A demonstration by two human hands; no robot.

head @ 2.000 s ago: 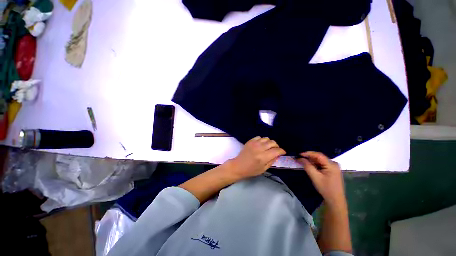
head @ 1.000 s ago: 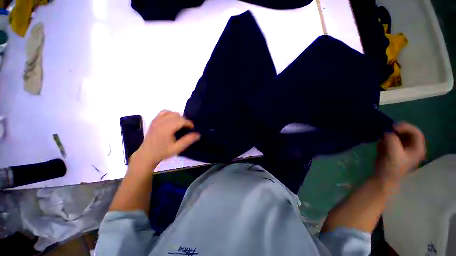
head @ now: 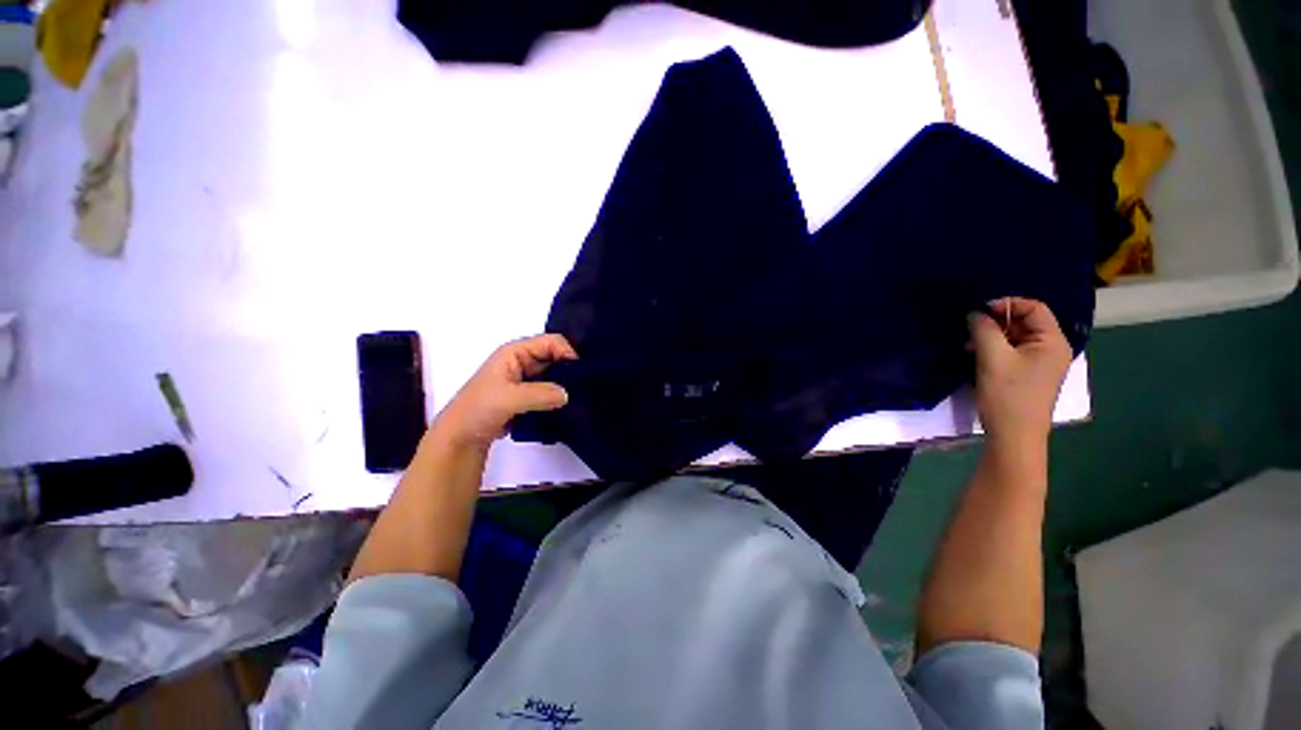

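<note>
A dark navy garment lies across the front of the table, with two pointed parts spread away from me and its near edge at the table's front edge. A small pale label shows near its lower middle. My left hand holds the garment's left edge between thumb and fingers. My right hand is on the garment's right part with bent fingertips pinching the cloth. A thin pale line shows at these fingertips; I cannot tell if it is a tool.
On the white table are a black phone, a black bottle, a thin green stick, a beige cloth strip and another navy garment. A white tub with dark and mustard cloth stands at right.
The garment was turned and respread, and the label now shows. My hands moved from close together to far apart; my right hand has since come back inward over the cloth. The view shifted.
</note>
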